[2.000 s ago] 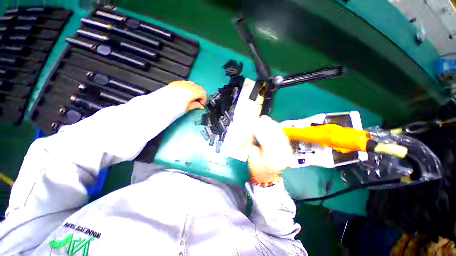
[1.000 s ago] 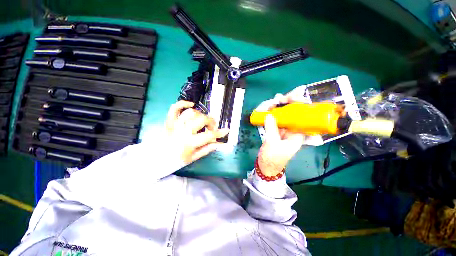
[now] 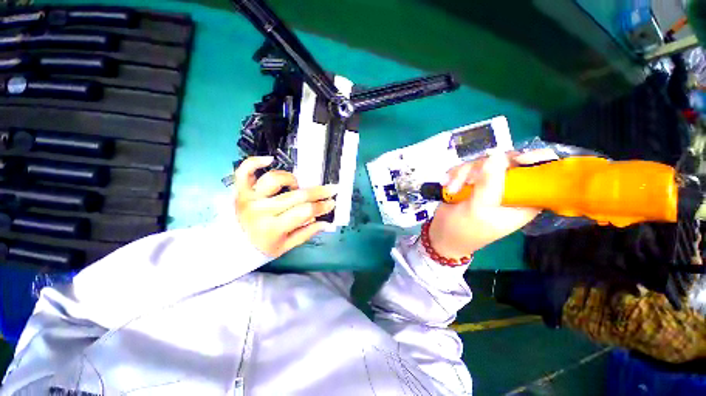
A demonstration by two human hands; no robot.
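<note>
A black tripod assembly (image 3: 344,106) has three arms spread from a silver-centred hub. One arm lies along the white block fixture (image 3: 347,170). My left hand (image 3: 282,205) presses its fingers on the near end of that arm. My right hand (image 3: 481,203) holds the orange electric screwdriver (image 3: 592,189) roughly level, its dark tip at the openings of the white screw feeder (image 3: 387,174). A screw at the tip is too small to tell. A heap of small black parts (image 3: 267,128) lies left of the fixture, partly behind my left hand.
A black slotted tray (image 3: 139,124) with folded tripods (image 3: 73,143) in rows lies at the left. A crumpled clear bag (image 3: 542,224) is partly hidden behind the screwdriver. A green channel runs beyond the bench (image 3: 209,100). A patterned brown sleeve or cloth shows at the lower right.
My right hand has moved the screwdriver from beside the fixture to the feeder. My left hand has gone from the parts heap to the leg on the fixture. The view has shifted.
</note>
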